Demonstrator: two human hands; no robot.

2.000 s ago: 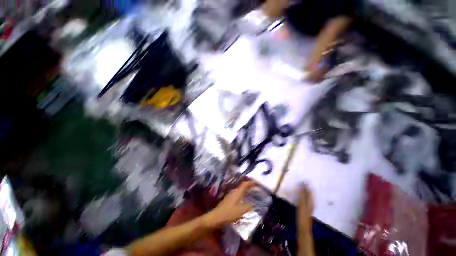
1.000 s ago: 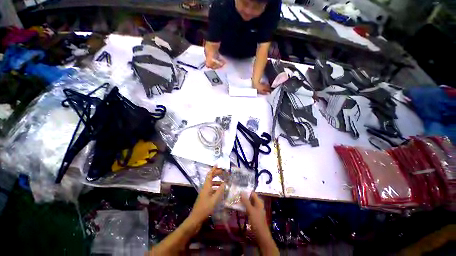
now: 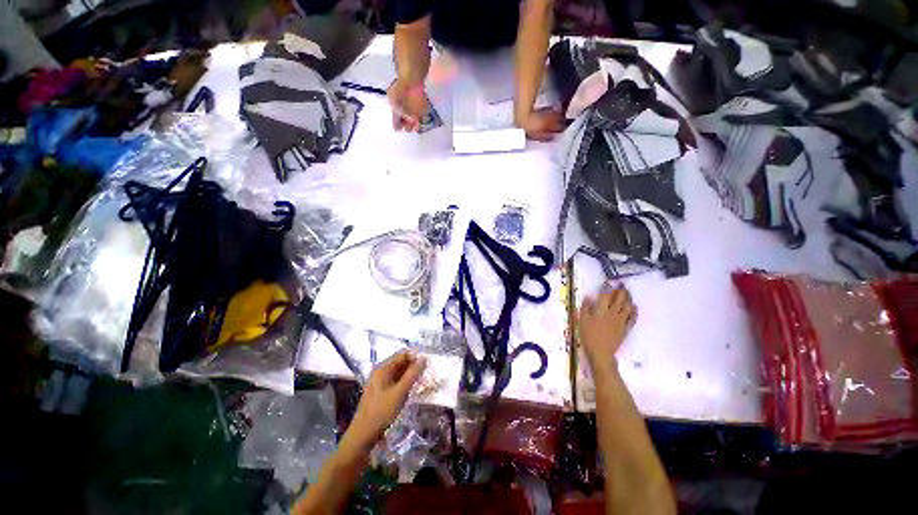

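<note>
My left hand [image 3: 391,394] is at the table's front edge, fingers curled at a small clear polybag [image 3: 431,380] with pinkish contents; whether it grips the bag is hard to tell. My right hand [image 3: 608,324] rests on the white table, palm down, fingers apart, holding nothing visible. Between my hands lie black plastic hangers [image 3: 495,302], hooks toward the right. Behind my left hand, a coil of pale cord [image 3: 400,261] lies on white paper [image 3: 347,292]. A small bag with bluish contents [image 3: 510,223] lies behind the hangers.
A person's arms [image 3: 412,60] reach over the table's far side, beside a white pad [image 3: 489,140]. Striped grey garments [image 3: 626,191] lie at right and far left. Red-edged packed garments [image 3: 835,352] are stacked front right. Black hangers and a yellow item [image 3: 248,314] lie on clear plastic at left.
My hands have moved apart from the clear bag they both held. My right hand has moved right onto the table; my left has moved slightly left. The person's head has left the view.
</note>
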